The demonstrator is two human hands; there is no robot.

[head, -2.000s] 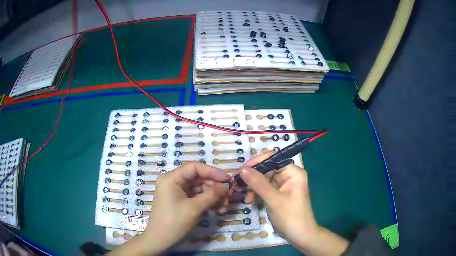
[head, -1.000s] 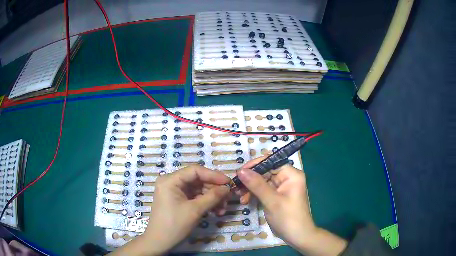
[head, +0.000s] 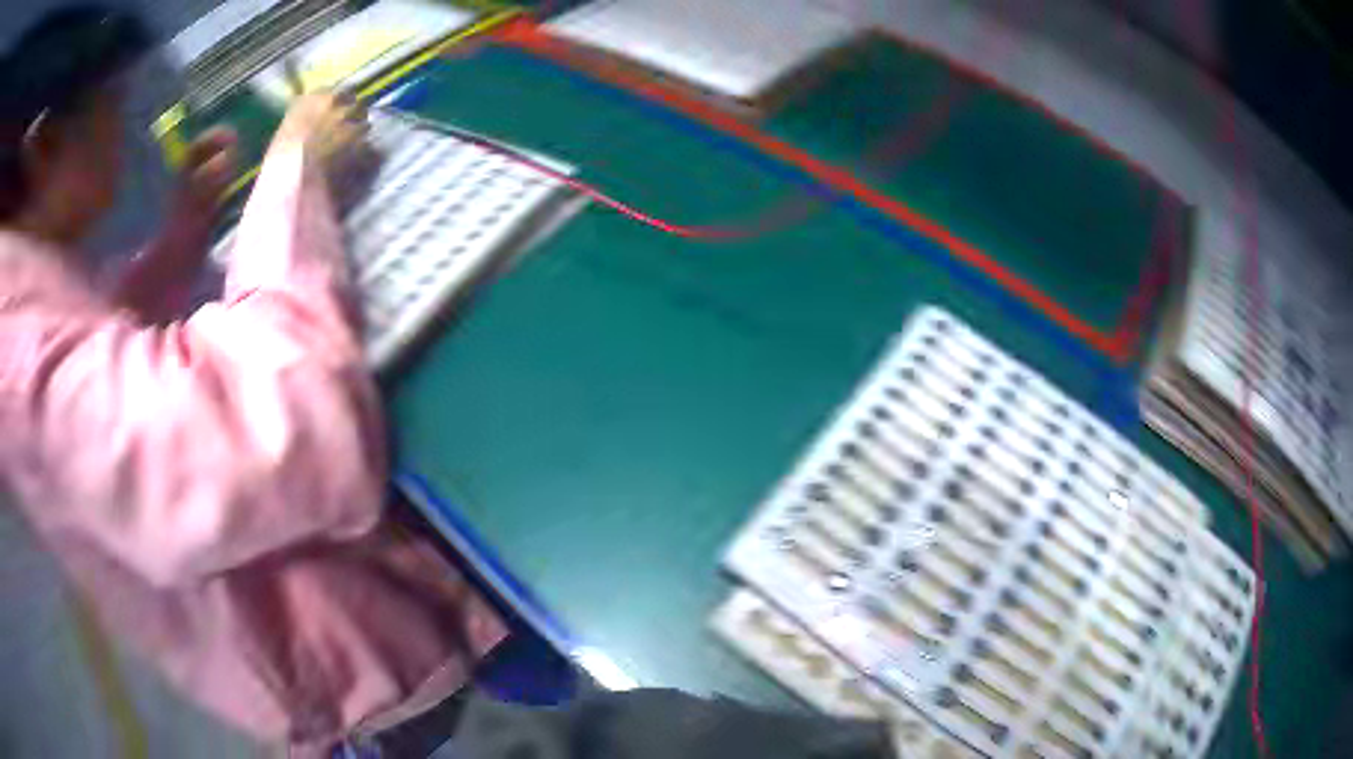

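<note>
The white foam parts tray (head: pixel 950 504) lies tilted in view at the lower right, with rows of tan slots and dark round-ended parts. A lower foam tray (head: pixel 787 638) sticks out beneath its near left edge. A thin red lead (head: pixel 1258 623) hangs down over the right side of the view. Neither of my hands is in view, and the pen-shaped tool is not seen. A dark grey sleeve or cloth (head: pixel 668 730) shows at the bottom edge. The picture is blurred.
A person in a pink smock (head: pixel 193 430) sits at the left, arms raised over a neighbouring tray stack (head: pixel 430 223). A tray stack (head: pixel 1246 430) stands at the right. Another tray (head: pixel 712 45) lies at the rear, beside red tape (head: pixel 890 208).
The view has swung left and tilted, bringing the person in pink into view. Both my hands and the pen-shaped tool have gone out of the picture. The trays now appear farther right.
</note>
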